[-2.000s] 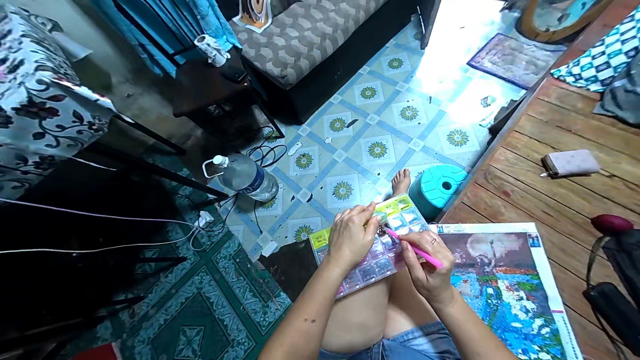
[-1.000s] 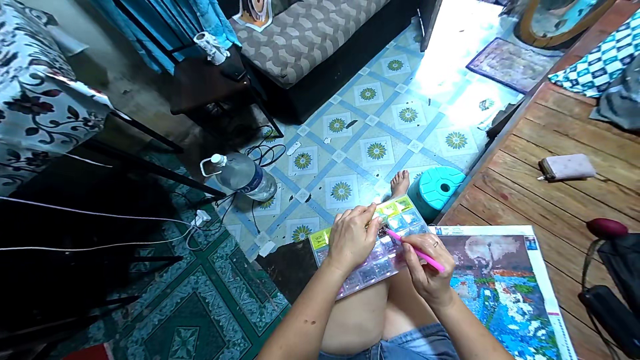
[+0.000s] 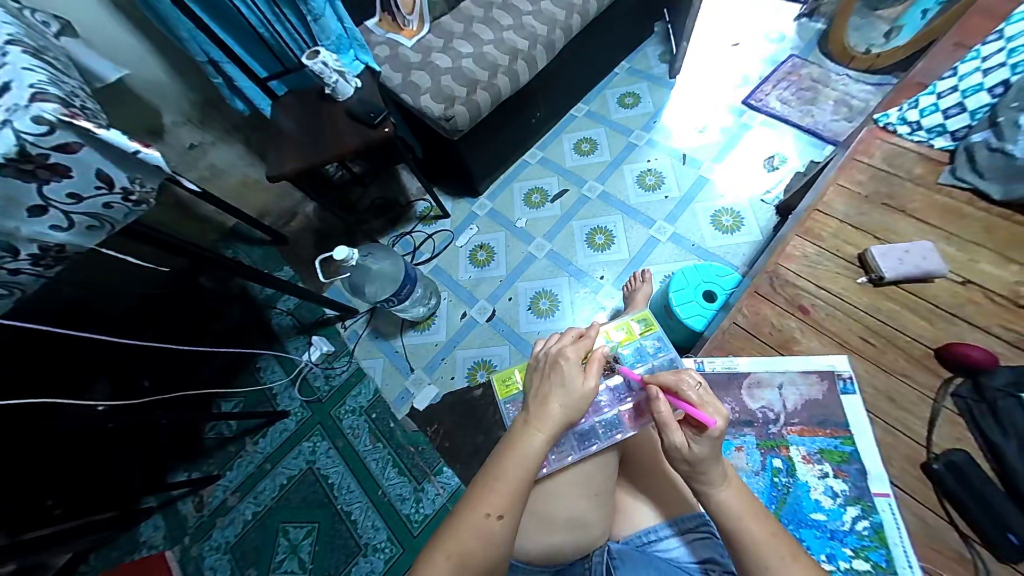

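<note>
A clear plastic compartment box (image 3: 600, 426) with small coloured contents and yellow labels lies tilted across my lap. My left hand (image 3: 563, 374) rests over its upper left part, thumb and fingers at a small compartment of dark bits; whether the fingers grip something there is hard to tell. In my right hand (image 3: 690, 420) is a pink pen-shaped tool (image 3: 676, 402), its tip at that same dark compartment, close to my left thumb. Right of my legs, a partly covered diamond painting canvas (image 3: 808, 480) with a white border lies on the wooden boards.
A turquoise plastic stool (image 3: 700, 300) stands beyond the box, near my bare foot (image 3: 638, 290). A large water jug (image 3: 392, 280) stands on the tiled floor at left, with cables around it. On the wooden platform lie a pale purse (image 3: 904, 262) and a black bag (image 3: 992, 424).
</note>
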